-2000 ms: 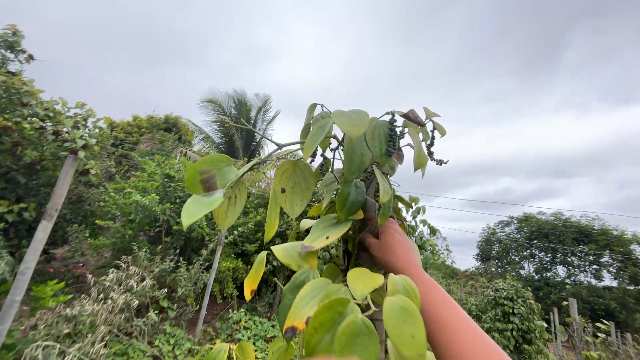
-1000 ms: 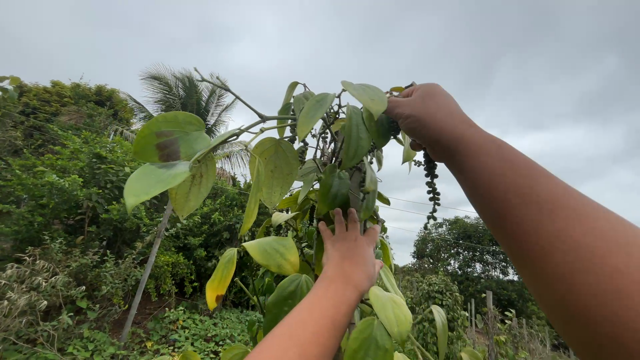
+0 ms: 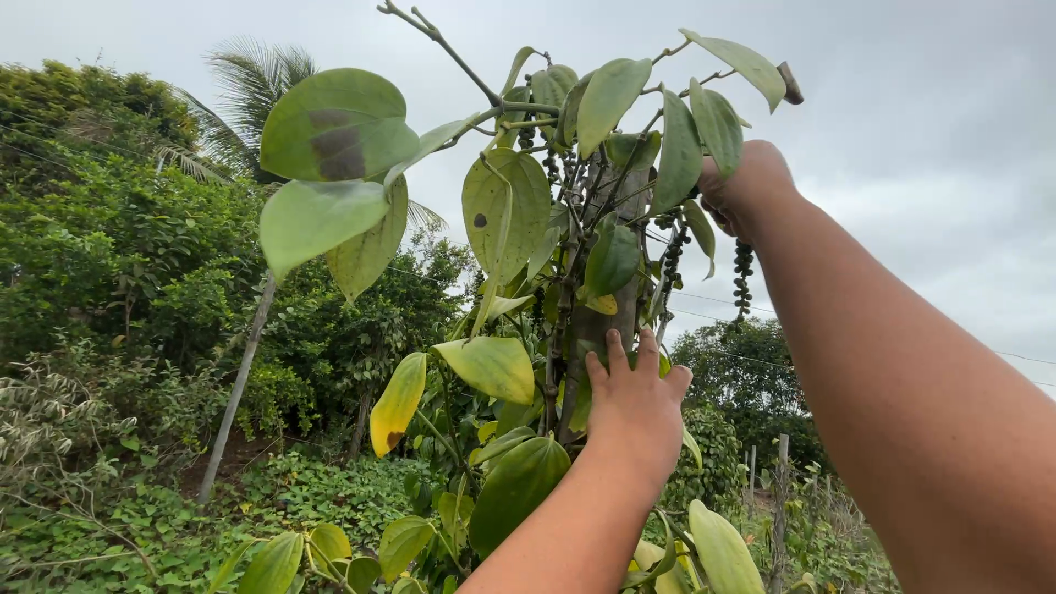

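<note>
A pepper vine with broad green and yellowing leaves climbs a wooden post (image 3: 634,247) in the middle of the view. My left hand (image 3: 634,404) rests against the post and vine with its fingers spread, holding nothing. Higher on the right, my right hand (image 3: 747,190) is closed among the leaves, and a dark green peppercorn spike (image 3: 742,279) hangs below its fingers. Leaves hide part of its fingertips. Between the post and this hand hangs another peppercorn spike (image 3: 671,264). More spikes hang near the top of the post.
A thin leaning pole (image 3: 239,388) stands at the left before dense green bushes (image 3: 124,256). A palm (image 3: 256,99) rises behind. Fence posts (image 3: 780,503) stand at the lower right, with a tree (image 3: 751,371) and overhead wires beyond. A forked bare stem (image 3: 450,49) juts up over the leaves.
My right hand has gone from above the hanging spike's side of the vine top to lower among the leaves, relative to the plant. The plant now looks nearer. Two seconds ago only one hand showed.
</note>
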